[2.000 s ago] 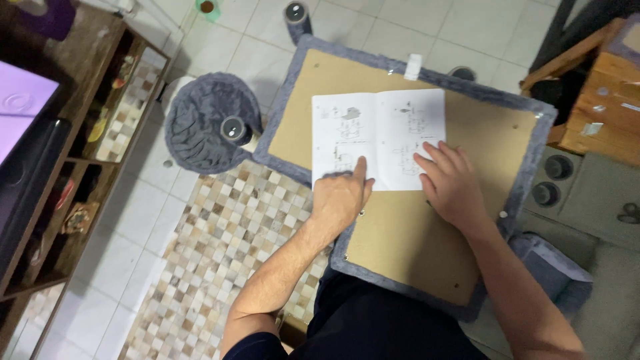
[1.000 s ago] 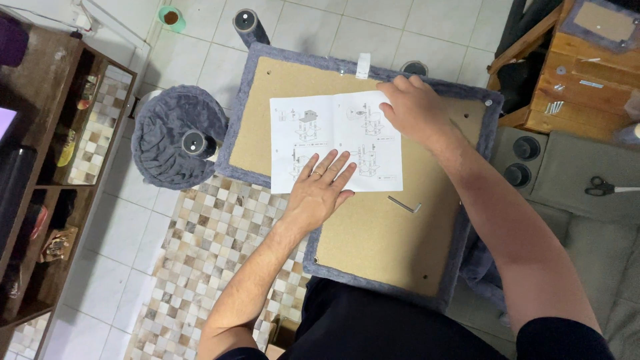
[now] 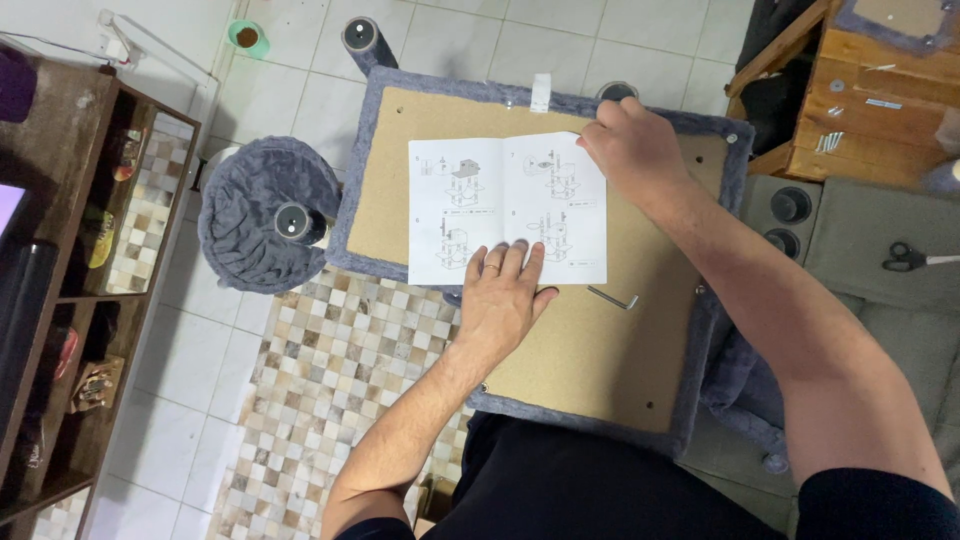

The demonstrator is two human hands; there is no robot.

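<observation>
A white assembly instruction sheet point(image 3: 480, 225) with line drawings and a centre fold lies on a fibreboard panel point(image 3: 585, 352) edged in grey plush. My left hand point(image 3: 502, 300) rests flat with spread fingers over the sheet's lower edge. At the sheet's upper right corner, my right hand point(image 3: 637, 150) has its fingers closed on the paper, and the corner is slightly lifted. An L-shaped hex key point(image 3: 613, 298) lies on the board just below the sheet's lower right. Screw holes show near the board's corners, and a white tag point(image 3: 541, 92) hangs over its top edge.
Left of the board stands a round grey plush piece point(image 3: 262, 217) with a post point(image 3: 300, 223) by it; another post point(image 3: 369, 45) is behind. A wooden table point(image 3: 877, 97) holds screws point(image 3: 829, 141). Scissors point(image 3: 905, 256) lie on the sofa point(image 3: 862, 225). A shelf unit point(image 3: 105, 300) is at left.
My right hand has moved from the sheet's right side to its upper right corner. My left hand has gone from pointing at the drawings to lying flat on the lower edge. The hex key has come into sight.
</observation>
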